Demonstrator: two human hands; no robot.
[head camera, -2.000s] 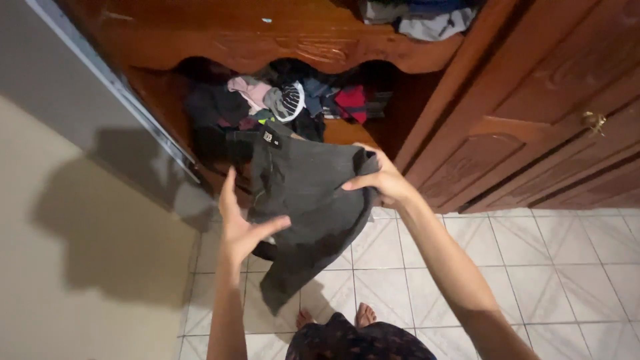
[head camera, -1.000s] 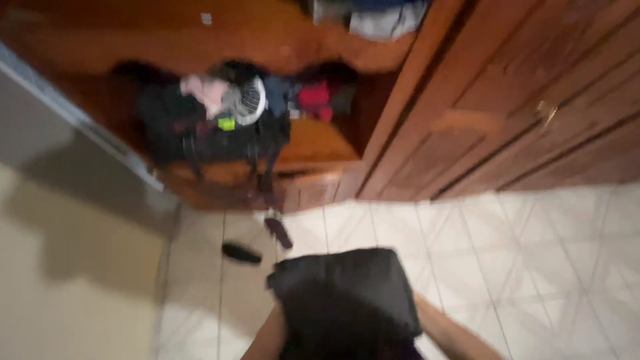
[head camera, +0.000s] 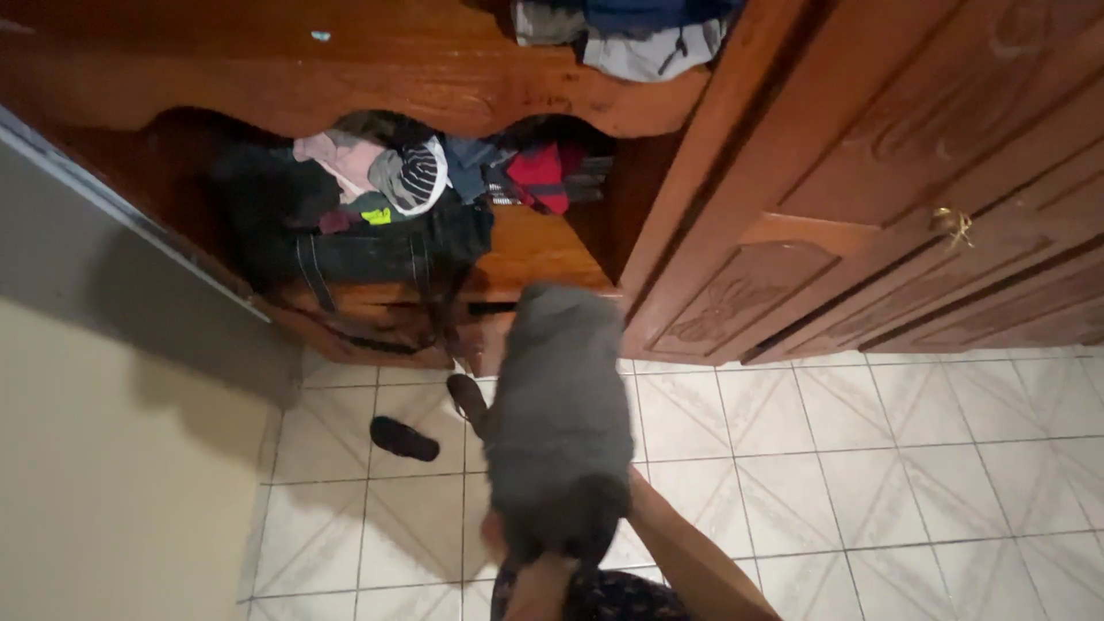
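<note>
A dark grey garment (head camera: 561, 388), folded into a long narrow shape, is held in front of my body. My left hand (head camera: 500, 535) is at its lower left, blurred and partly covered by the cloth. At the lower right edge, my right hand (head camera: 628, 496) is mostly hidden behind the garment; only the wrist and forearm show plainly. Behind the far end of the cloth stands a wooden wardrobe, its low compartment (head camera: 543, 246) holding a black bag (head camera: 362, 259) with pale stitching, a pink cloth (head camera: 341, 164), a striped grey and white item (head camera: 418, 177) and a red cloth (head camera: 539, 177).
Carved wardrobe doors (head camera: 742, 293) with a brass-coloured knob (head camera: 951, 226) stand at the right. Folded clothes (head camera: 651, 52) lie on the upper shelf. Two dark flip-flops, one at the left (head camera: 404, 438) and one by the garment (head camera: 467, 398), rest on the tiled floor. A wall (head camera: 103, 448) bounds the left side.
The grey garment hung loosely spread between my hands two seconds ago; it was a compact, wide shape one second ago and is now long and narrow. The flip-flops, unseen at first, show on the floor.
</note>
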